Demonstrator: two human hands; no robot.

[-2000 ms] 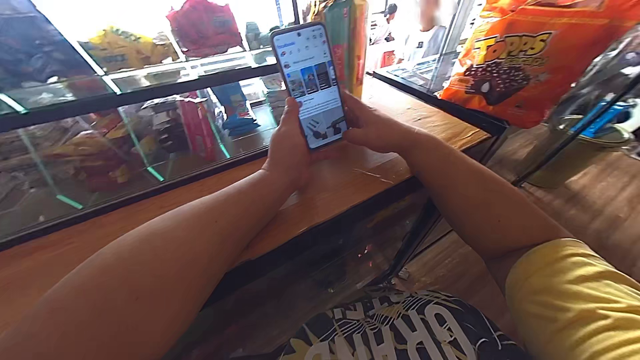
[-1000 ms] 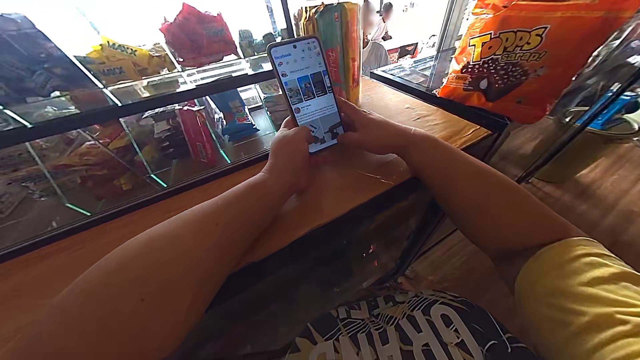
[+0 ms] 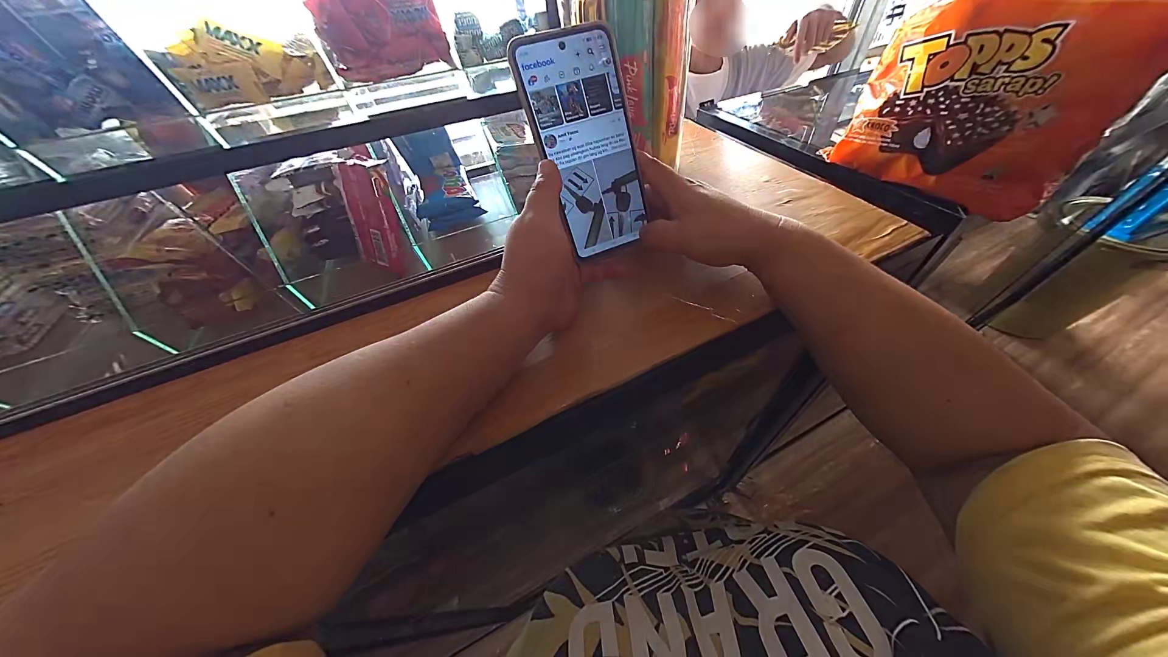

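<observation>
A smartphone [image 3: 584, 141] stands upright, tilted slightly, above the wooden counter, its lit screen facing me with small pictures and writing on it. My left hand [image 3: 540, 251] grips its lower left side, thumb along the edge. At the lower right edge of the phone is my right hand [image 3: 707, 219], its fingers partly behind the phone and its thumb near the screen's lower corner. Both forearms reach over the wooden counter [image 3: 620, 319]. Colourful tall packs [image 3: 671, 82] stand just behind the phone.
Glass display shelves [image 3: 274, 228] with candy bags run along the left and back. An orange snack bag [image 3: 985, 100] hangs at the right beside a black-framed glass case [image 3: 803, 137]. Beyond, a person in white [image 3: 748, 78] is partly visible. A round container [image 3: 1049, 283] stands at the far right.
</observation>
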